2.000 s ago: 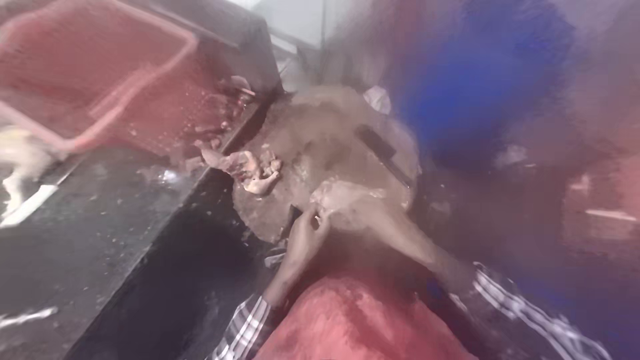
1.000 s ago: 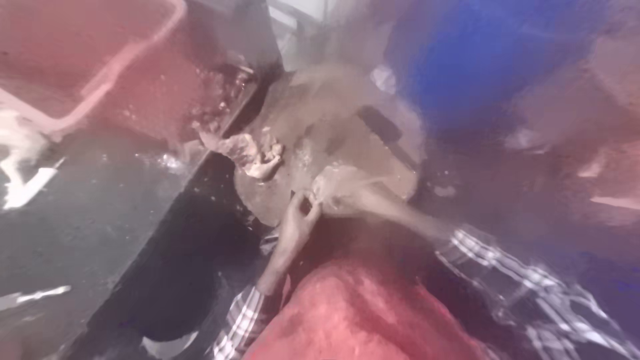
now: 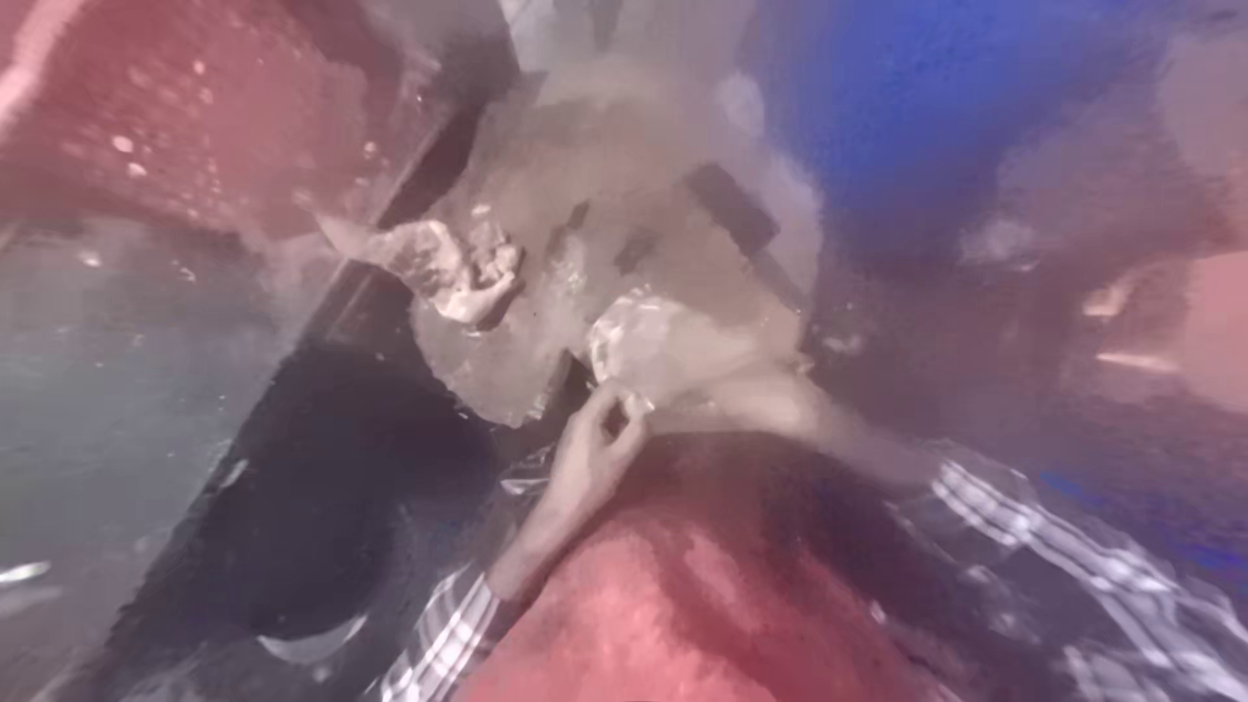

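Note:
A round, worn chopping block (image 3: 624, 195) stands in front of me. My left hand (image 3: 609, 419) is at its near edge, thumb and fingertips curled together against a pale, wet piece of meat (image 3: 643, 336). My right hand (image 3: 760, 400) lies over the right side of that piece; its fingers are blurred, so their grip cannot be made out. On the block's left edge lies another piece of raw meat with a pale end (image 3: 453, 268). A dark, flat blade-like thing (image 3: 731, 210) rests on the block's right side.
A red plastic crate (image 3: 244, 107) is at the upper left, beside a grey wet counter (image 3: 127, 341). A dark gap runs between counter and block. Something large and blue (image 3: 936, 88), blurred, is at the upper right. A red apron or cloth (image 3: 663, 624) covers my front.

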